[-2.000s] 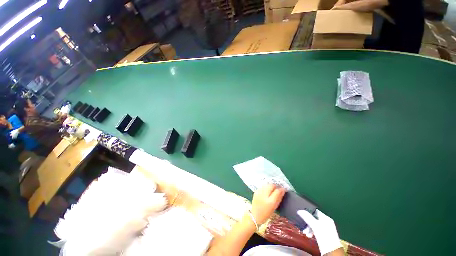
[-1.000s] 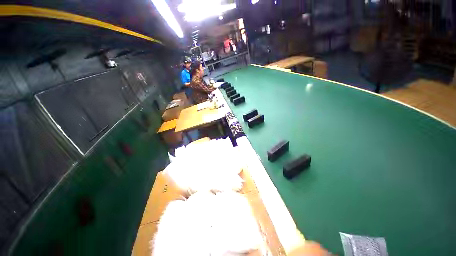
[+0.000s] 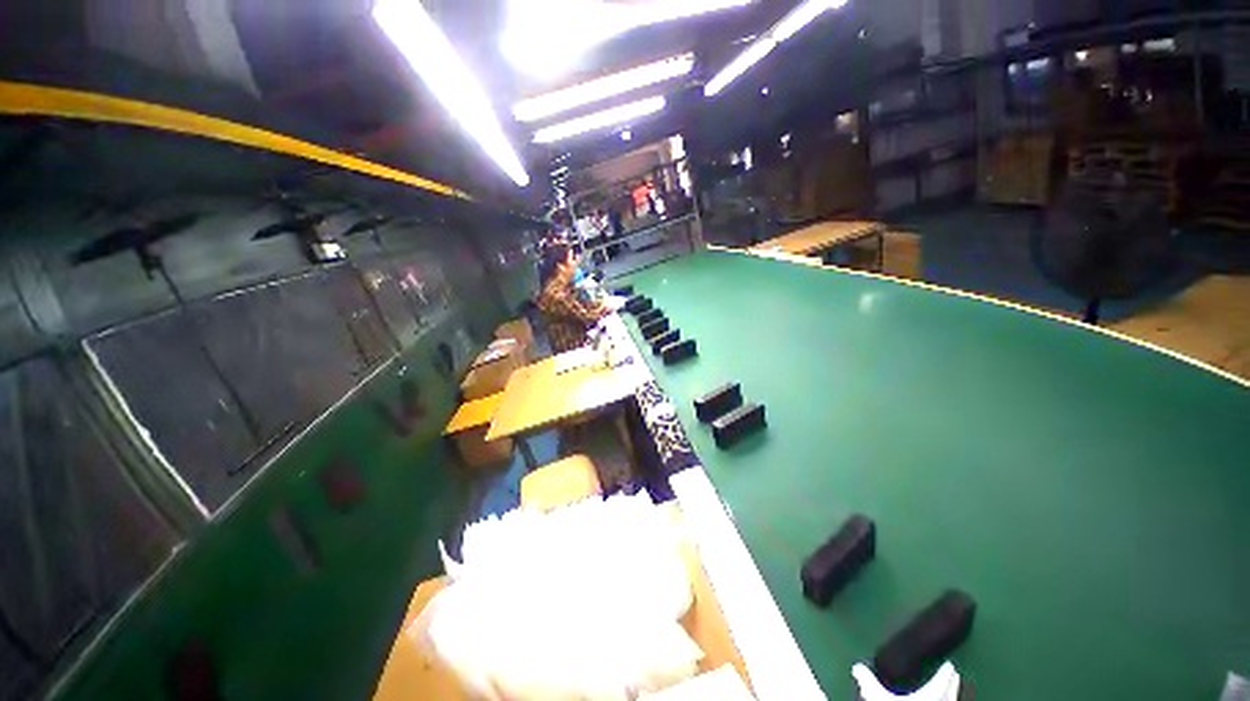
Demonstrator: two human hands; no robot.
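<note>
Black oblong units stand in a row on the green conveyor belt (image 3: 1056,466). The nearest unit (image 3: 927,638) is at the bottom right, with another (image 3: 839,559) just beyond it. My right hand (image 3: 910,685), in a white glove, is cut off by the bottom edge. Its fingers are apart at the near end of the nearest unit; I cannot tell if they touch it. My left hand is not in view. A bright white, ragged stack of bubble bags (image 3: 562,596) lies on a brown carton (image 3: 414,630) beside the belt.
More black units (image 3: 738,425) run up the belt's left side. The side rail (image 3: 733,575) is wrapped in white and patterned tape. Left of it are a stool (image 3: 559,482) and a wooden table (image 3: 555,397). A person (image 3: 565,304) sits farther up. A bubble bag corner (image 3: 1235,686) shows bottom right.
The view has swung left and risen, so the carton-filling person is out of frame. The black units sit closer to me. My gloved right hand is now at the nearest one; the bare left hand has left view.
</note>
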